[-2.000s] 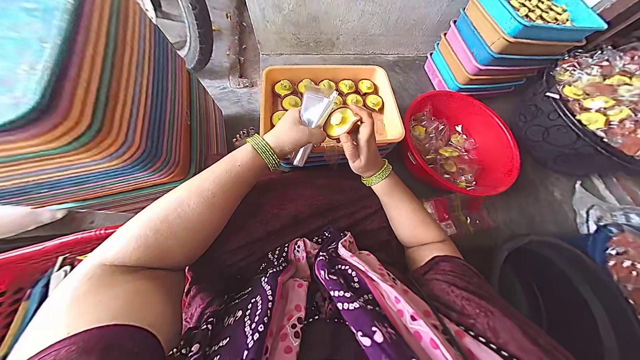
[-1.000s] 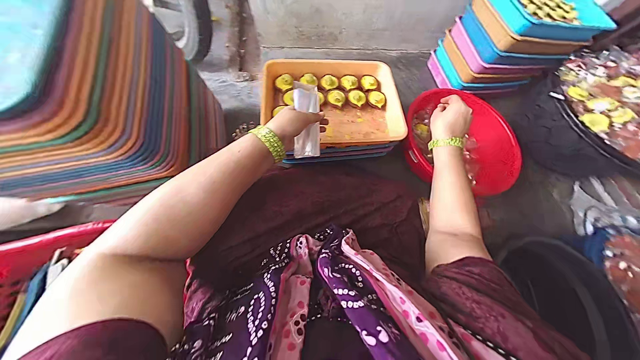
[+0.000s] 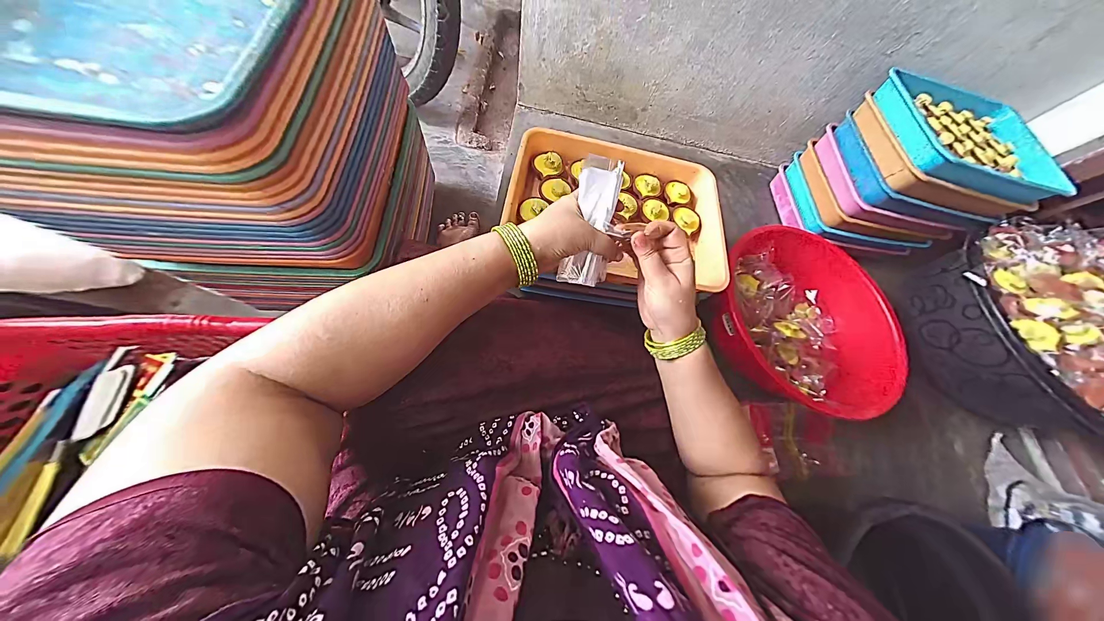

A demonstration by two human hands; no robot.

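My left hand grips a bundle of clear plastic bags above an orange tray. My right hand is close beside it, its thumb and fingertips pinched at the edge of the bags; whether they hold a single bag's edge is hard to tell. Rows of small yellow-topped brown pieces sit in the tray, partly hidden by the bags and my hands. To the right of the tray, a red plastic tub holds several such pieces in clear bags.
Tall stacked coloured trays stand at the left, above a red basket of packets. At the right are stacked tubs, the top one holding small yellowish pieces, and a dark round container of bagged pieces. A bare foot shows near the tray.
My right hand has moved left from over the red tub to the bags in my left hand. Two seconds ago it was at a yellow-topped piece beside the bags.
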